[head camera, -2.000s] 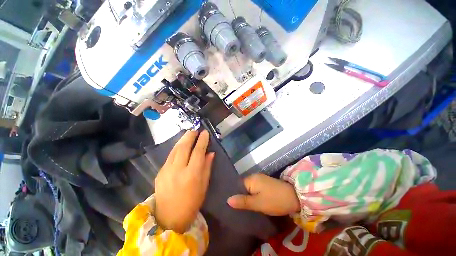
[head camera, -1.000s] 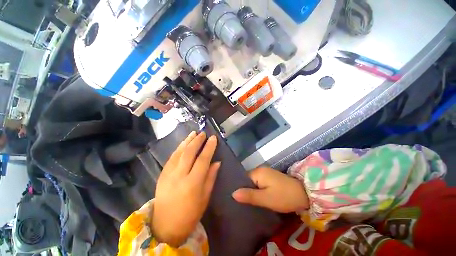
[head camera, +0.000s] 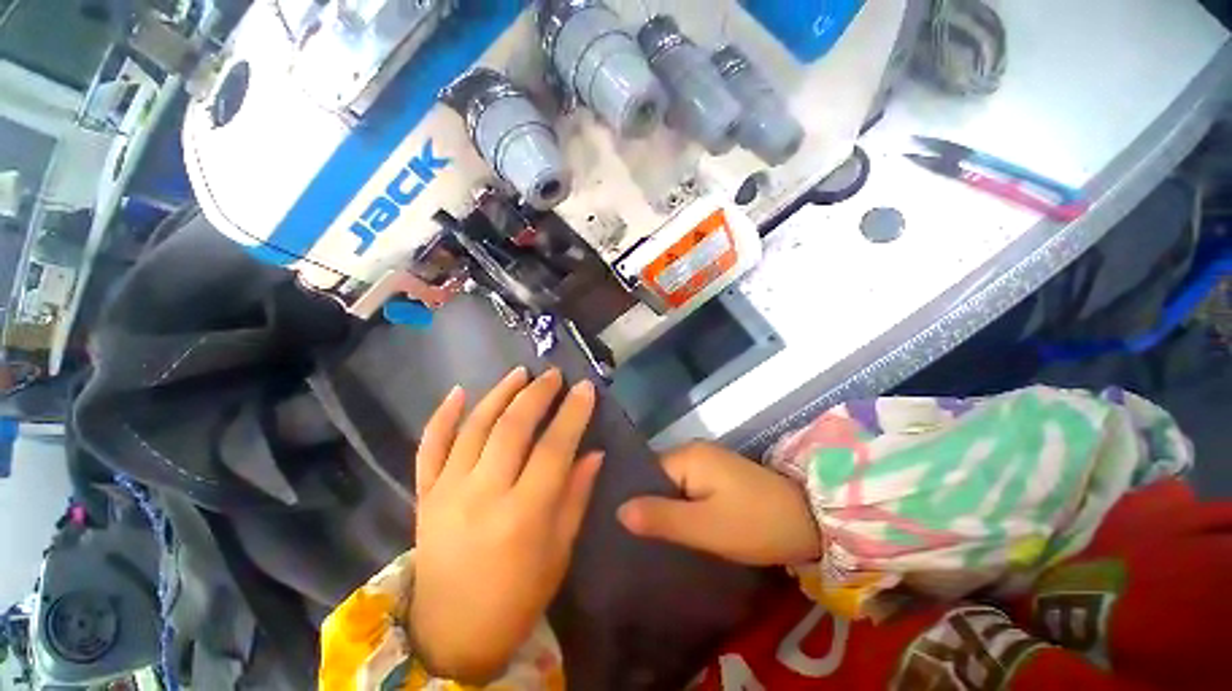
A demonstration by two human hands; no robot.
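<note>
A dark grey garment piece lies flat with its front end at the presser foot and needle area of the white and blue overlock machine. My left hand lies flat on top of the cloth, palm down, fingers a little apart, fingertips just in front of the foot. My right hand holds the cloth's right edge nearer my lap, thumb on top and fingers partly hidden under it. The needle itself is too small to tell.
Heaped dark grey cloth lies left of the machine. The looper cover with orange label is right of the foot. A blue tool and a pink one lie on the white table, near a coiled cord.
My left hand has drawn back slightly from the foot and its fingers have spread. The cloth beside the foot now covers the white patch seen earlier. My right hand has barely moved.
</note>
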